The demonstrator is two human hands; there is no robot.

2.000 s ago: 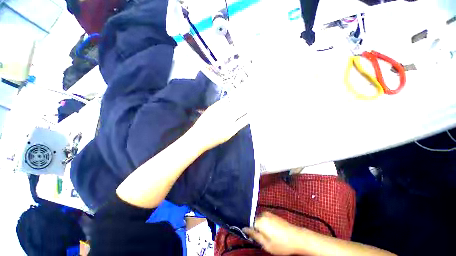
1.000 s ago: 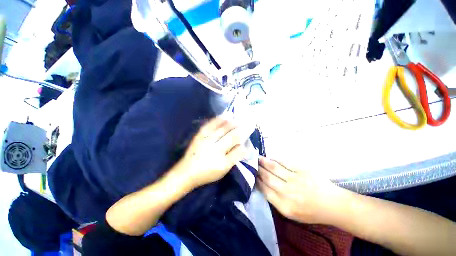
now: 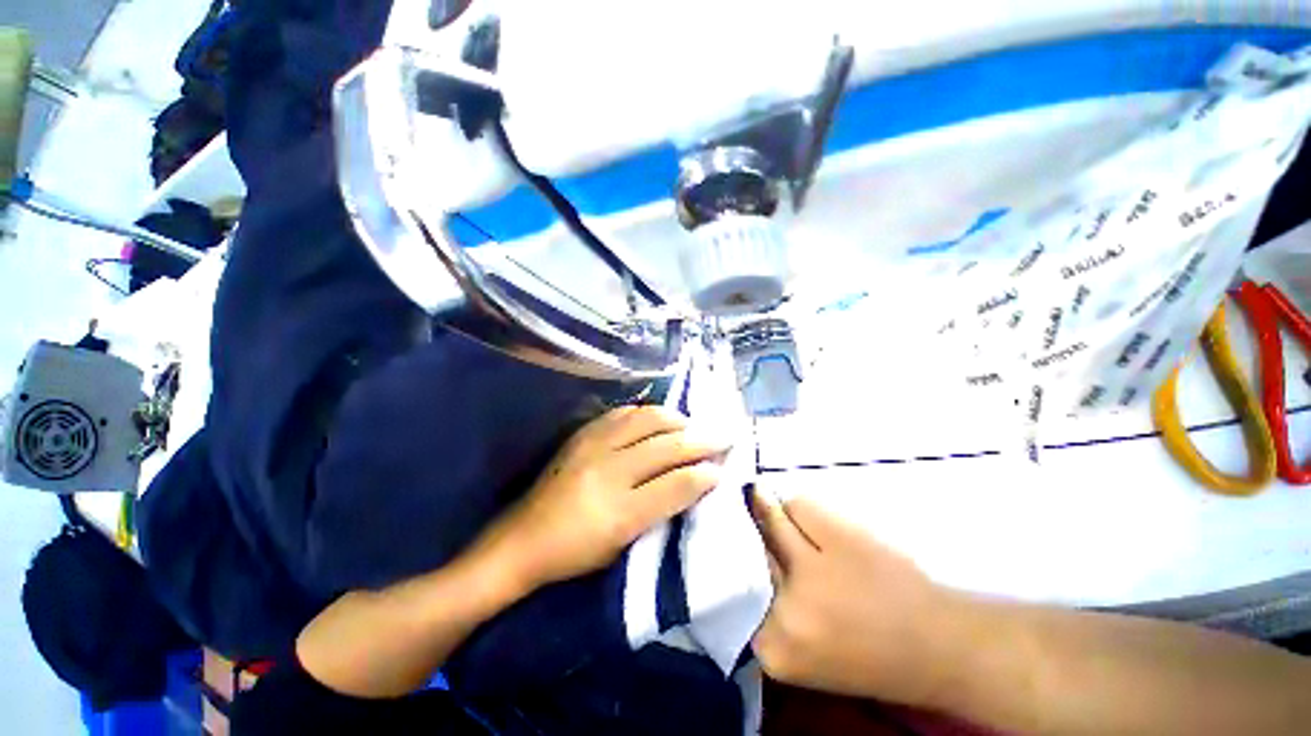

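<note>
The navy garment (image 3: pixel 417 446) lies heaped left of the needle and under my left forearm. A white band edge (image 3: pixel 723 568) with a navy strip beside it runs from the presser foot (image 3: pixel 690 338) down between my hands. My left hand (image 3: pixel 611 482) lies on the garment with its fingertips on the band just below the foot. My right hand (image 3: pixel 820 590) holds the band's right edge, thumb and finger together at it. The chrome guard loop (image 3: pixel 475 309) and a white ribbed knob (image 3: pixel 733 259) sit above the foot. The fabric under the foot is partly hidden.
The white machine head (image 3: pixel 575 86) with a blue stripe spans the top. Printed label sheets (image 3: pixel 1136 273) hang at its right. Scissors with yellow and red loops (image 3: pixel 1222 431) lie at the right edge. A grey box with a fan (image 3: pixel 72 417) stands at the far left.
The view has moved closer to the machine head. Since the earliest frame, my right hand has come up from the band's lower end to near the foot. More white band shows between my hands.
</note>
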